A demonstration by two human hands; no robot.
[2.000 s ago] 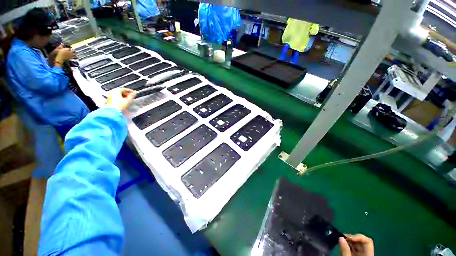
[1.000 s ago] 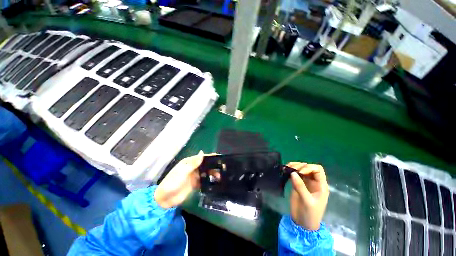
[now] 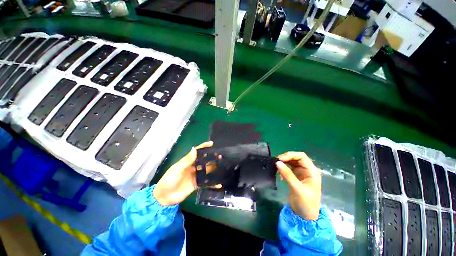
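A black phone housing lies level across my left hand, above the bench. My left hand grips its left end, with fingers showing through its openings. My right hand pinches a small black plate at its right edge. The plate lies over the right half of the housing; whether they touch I cannot tell. A matte black sheet lies on the bench behind and under the housing, partly hidden. A shiny clear film edge shows below it.
A white tray with rows of black housings stands at left. A clear-rimmed tray of housings is at the right edge. A clear film sheet lies between. A metal post with a thin hose rises from the green mat.
My left hand has come from the left tray and now holds a housing. My right hand has brought the small plate over the housing's right half. The view has turned right.
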